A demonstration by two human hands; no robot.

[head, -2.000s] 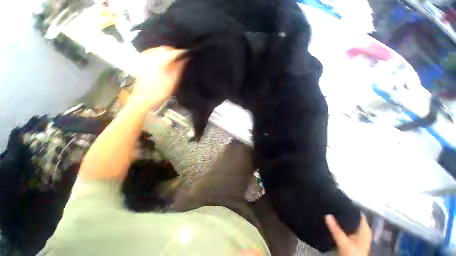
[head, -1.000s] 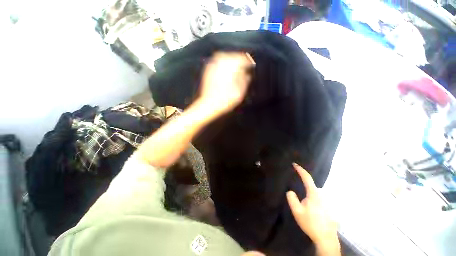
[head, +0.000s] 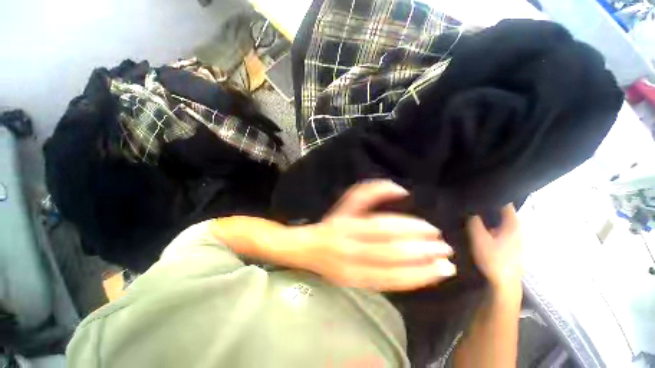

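Observation:
A black garment [head: 495, 136] lies bunched in front of me, partly on the white table and partly over my lap. Its plaid lining [head: 359, 54], cream, black and yellowish, shows at the top middle. My left hand [head: 384, 241] is blurred and lies across the near part of the black cloth, fingers extended and holding nothing that shows. My right hand [head: 495, 241] is at the garment's near right edge, with cloth between thumb and fingers. Its fingertips are partly hidden in the dark folds.
Another heap of black garments with plaid parts [head: 161, 165] lies at the left. The white table [head: 574, 215] runs along the right, with a pale ruler strip [head: 556, 320] on its front edge. A pink-red item [head: 641, 91] is at the right rim. Speckled floor shows at left.
The garment has been turned and spread, so its plaid lining now shows at the top. My left hand has come down and nearer to me. My right hand has moved up and right onto the cloth.

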